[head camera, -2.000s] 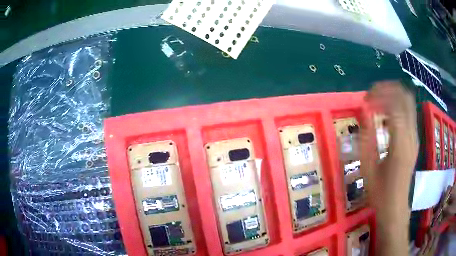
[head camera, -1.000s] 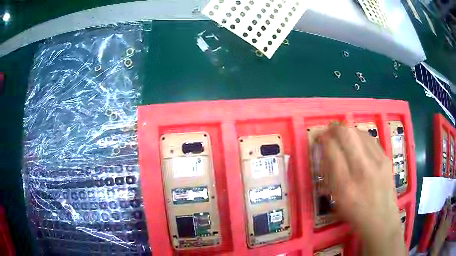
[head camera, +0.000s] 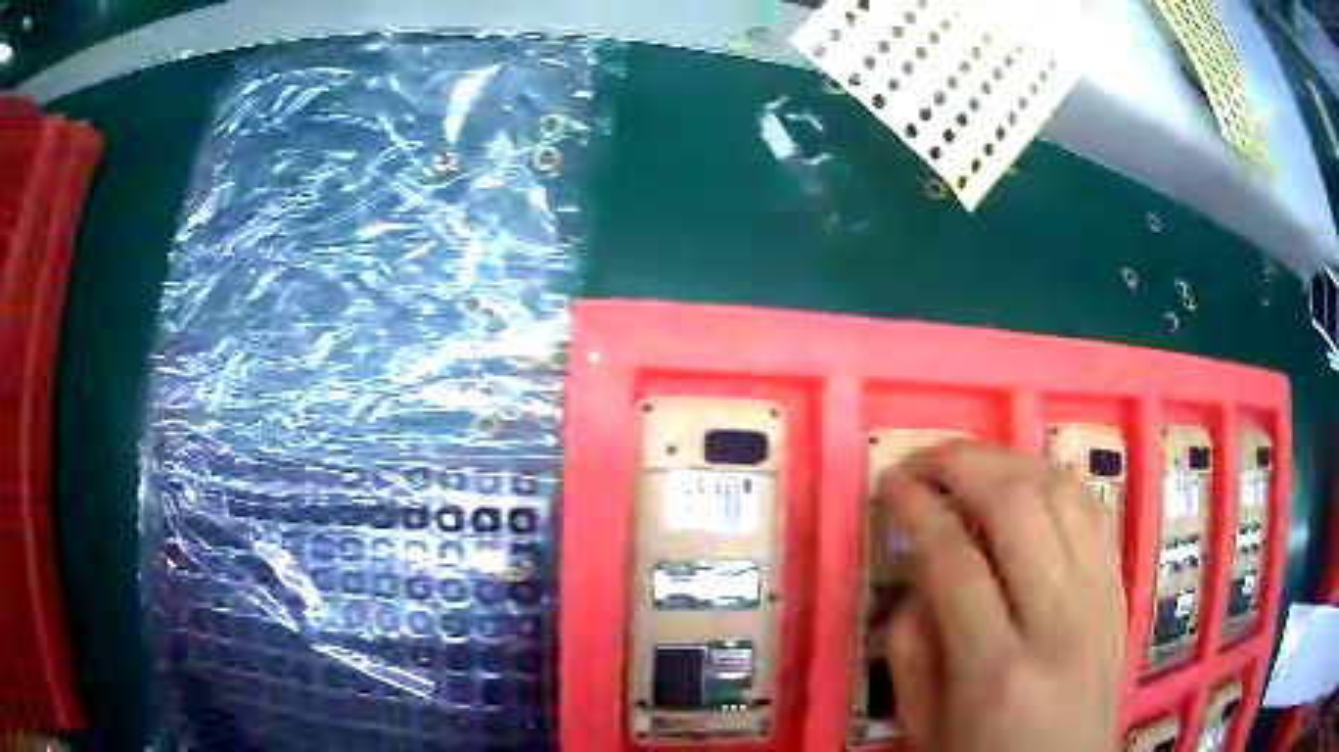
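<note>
A red foam tray (head camera: 705, 326) holds gold phone bodies in its pockets. The leftmost phone (head camera: 708, 566) lies flat with its black camera window and white label showing. My right hand (head camera: 999, 588) is over the second phone (head camera: 928, 441), fingers bent down at its upper part and covering most of it. The fingertips are blurred, and I cannot tell if they hold anything. Left of the tray lies a lens sheet (head camera: 353, 602) with rows of dark squares, under crinkled clear film (head camera: 353, 250). My left hand is not in view.
A pale card with rows of round holes (head camera: 940, 88) lies beyond the tray against a white box (head camera: 1175, 147). Small rings (head camera: 1131, 278) lie loose on the green surface (head camera: 705, 235). Red trays (head camera: 37, 411) stand at the far left. White paper (head camera: 1304, 657) lies at right.
My right hand has moved left along the row, from the right-hand phones to the third and now the second. The view has shifted left, bringing the red trays at far left into view.
</note>
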